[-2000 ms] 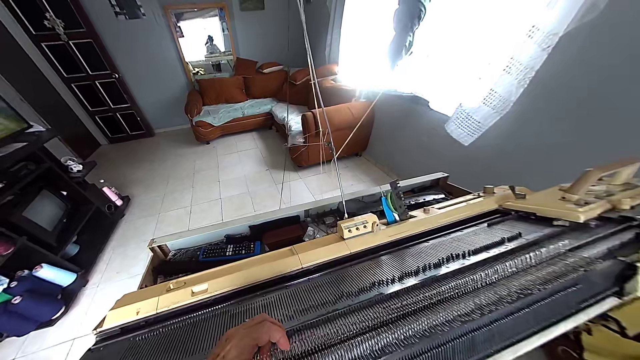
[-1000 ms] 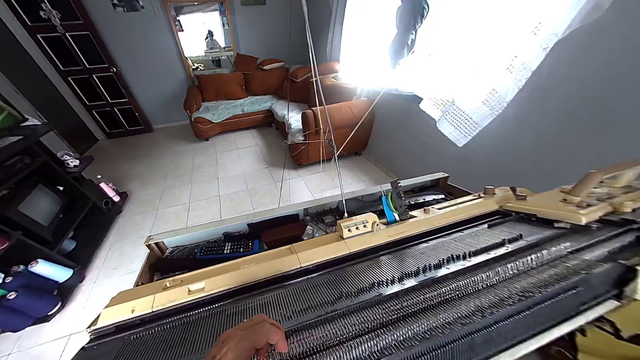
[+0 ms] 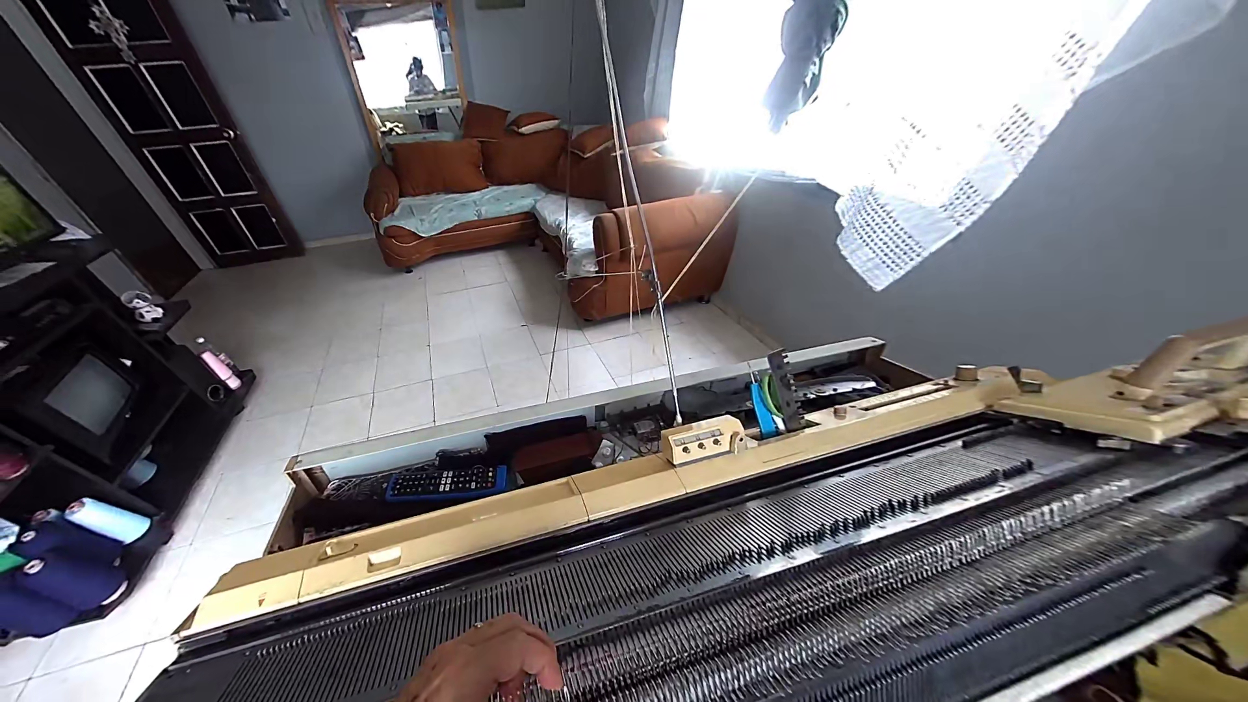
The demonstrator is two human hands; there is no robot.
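One bare hand, which looks like my left hand [image 3: 487,661], rests at the bottom edge of the view over the needle bed [image 3: 585,575] of a knitting machine. Its fingers curl down to the metal needles, and the fingertips are partly hidden, so a hold on anything cannot be told. No second hand shows. The carriage [image 3: 1141,405], cream plastic with a handle, sits at the right end of the machine. A cream row counter [image 3: 702,441] stands on the back rail. Thin yarn strands [image 3: 639,214] run up past a tension rod.
Behind the rail lies a wooden trough [image 3: 585,405] with a blue-edged calculator or remote [image 3: 447,483] and blue and green tools [image 3: 767,402]. Yarn cones [image 3: 68,565] and a black shelf unit [image 3: 195,429] are at left. An orange sofa [image 3: 458,229] and a white curtain [image 3: 907,224] are farther back.
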